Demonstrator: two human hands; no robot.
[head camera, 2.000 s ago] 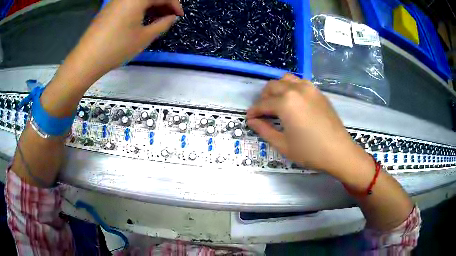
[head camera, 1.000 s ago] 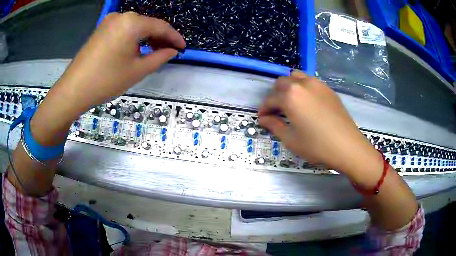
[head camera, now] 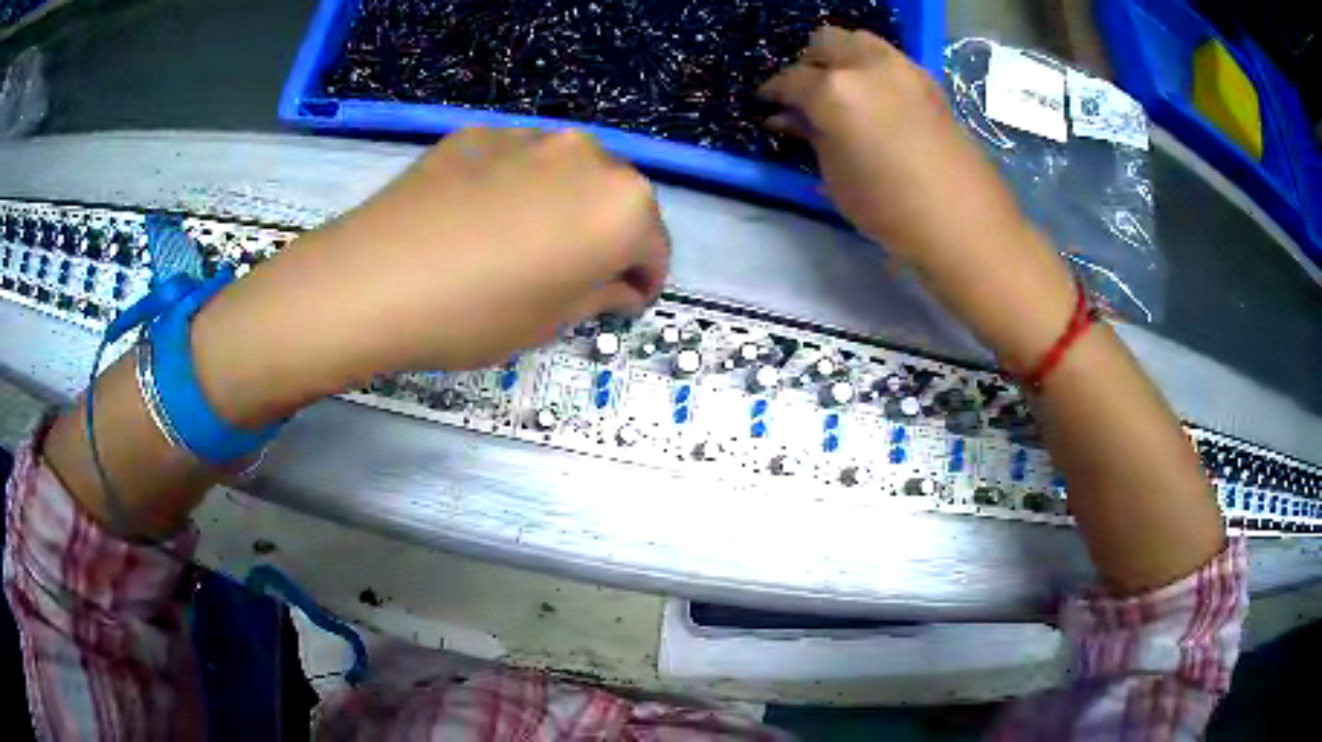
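The circuit board panel (head camera: pixel 721 420) runs in a long white row across the view, with dark capacitors and small blue disc components on it. My left hand (head camera: pixel 529 239), with the blue wrist strap (head camera: pixel 189 380), is over the boards, fingers bent down at their far edge; its fingertips are mostly hidden, so I cannot tell what it holds. My right hand (head camera: pixel 870 123), with a red string, is over the right part of the blue component bin (head camera: pixel 609 141). Its fingertips are at the heap of black components (head camera: pixel 580 58); any part between them is too small to tell.
Silver metal rail edges (head camera: pixel 479 500) run along both sides of the boards. A clear plastic bag (head camera: pixel 1080 189) with white labels lies right of the bin. A blue tray with a yellow item (head camera: pixel 1228 96) is at the far right. A blue cord hangs near my left sleeve.
My left hand has moved from the bin's near edge right and down to the boards. My right hand has moved from the boards up to the bin. The boards appear shifted in view.
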